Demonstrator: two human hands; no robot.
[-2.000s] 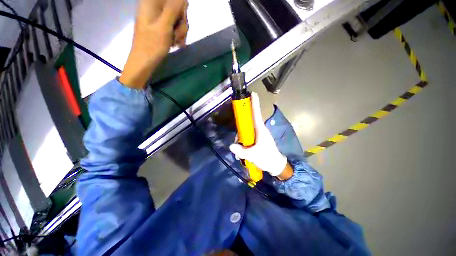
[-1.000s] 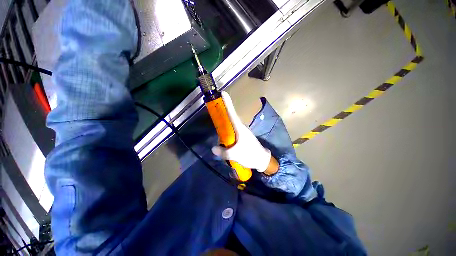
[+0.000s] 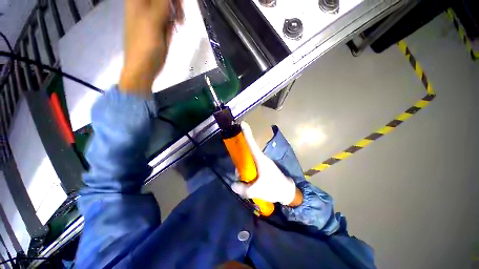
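My gloved right hand [image 3: 267, 178] is closed around the orange-yellow electric screwdriver [image 3: 240, 155] in front of my body. Its thin silver bit points up and left, near the case's front corner; I cannot tell if it touches. My bare left hand [image 3: 149, 42] is blurred and cut off by the top edge, over the pale top of the metal case [image 3: 92, 50]. Its fingertips are unclear, and I cannot tell if it holds anything. The case lies on the green conveyor belt [image 3: 181, 113].
A silver edge rail [image 3: 278, 79] runs diagonally between belt and floor. A black cord [image 3: 79, 80] crosses the case. More cases [image 3: 39, 157] and a red strip [image 3: 62, 118] are at left. A ball transfer table [image 3: 310, 16] is at top right. Yellow-black tape [image 3: 388, 127] marks the floor.
My left hand shows again over the case; a second ago the forearm covered that area. The screwdriver has moved lower in the view, still in my right hand. More of the ball transfer table shows.
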